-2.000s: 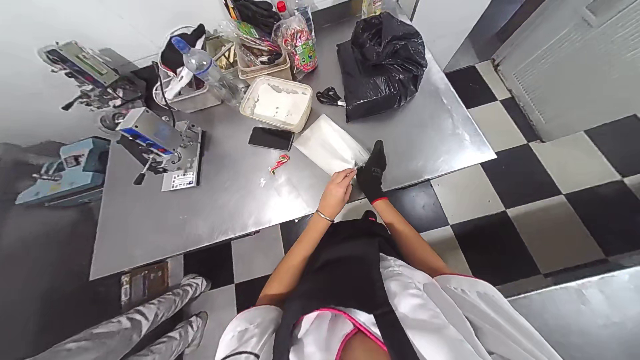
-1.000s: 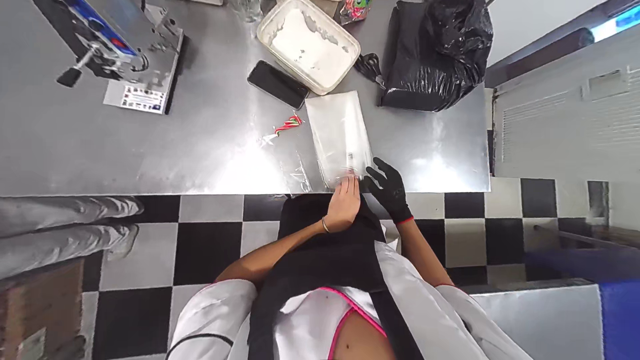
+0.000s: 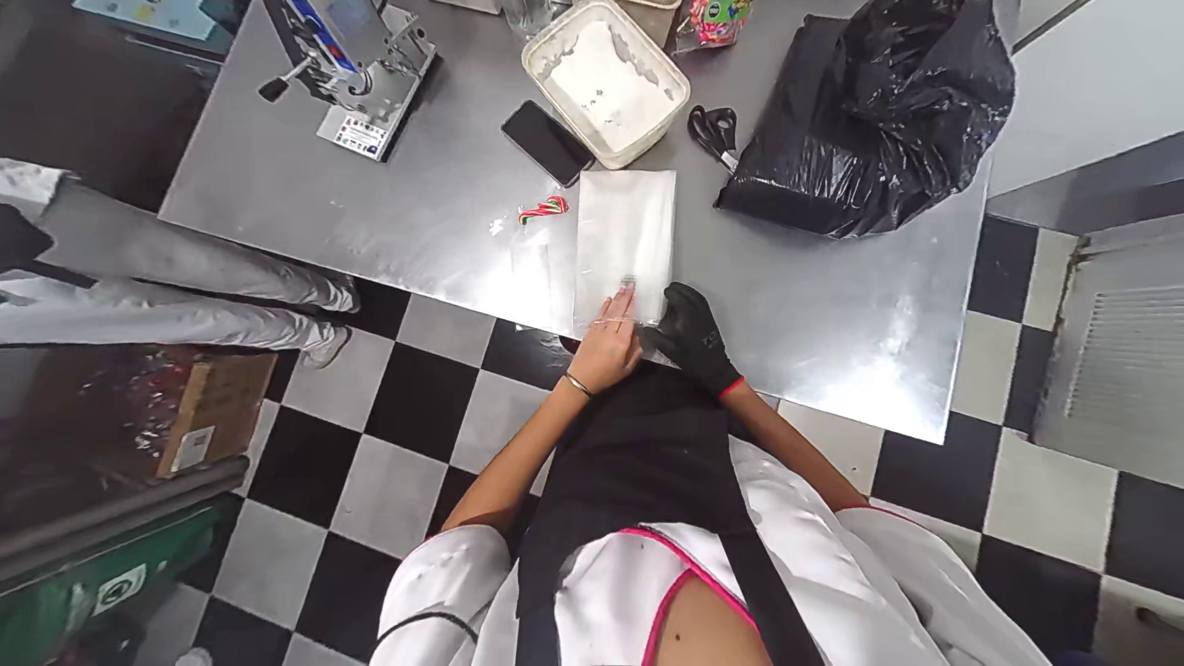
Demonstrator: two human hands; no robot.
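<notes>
A stack of clear plastic bags (image 3: pixel 627 222) lies flat near the table's front edge. My bare left hand (image 3: pixel 610 338) rests on its lower end, fingers extended and pressed on the plastic. Beside the lower right corner is my right hand (image 3: pixel 689 335) in a black glove, its thumb and fingers curved at the bags' edge; whether it pinches the film is unclear. A candy cane in a clear wrapper (image 3: pixel 543 210) lies left of the bags. Above them are a black smartphone (image 3: pixel 548 143) and a plastic tub with white powder (image 3: pixel 608 88).
Black-handled scissors (image 3: pixel 713 134) lie beside a large black plastic bag (image 3: pixel 869 120) on the metal table (image 3: pixel 435 231). A metal hand-lever machine (image 3: pixel 356 79) stands at the upper left, and a bag of colourful candy (image 3: pixel 714 20) at the top. Another person's legs (image 3: pixel 185 264) are at the left.
The view has shifted and turned. My left hand, with fingertips gathered at the bags' lower end two seconds ago, now lies flatter on them. My gloved hand stays beside that end.
</notes>
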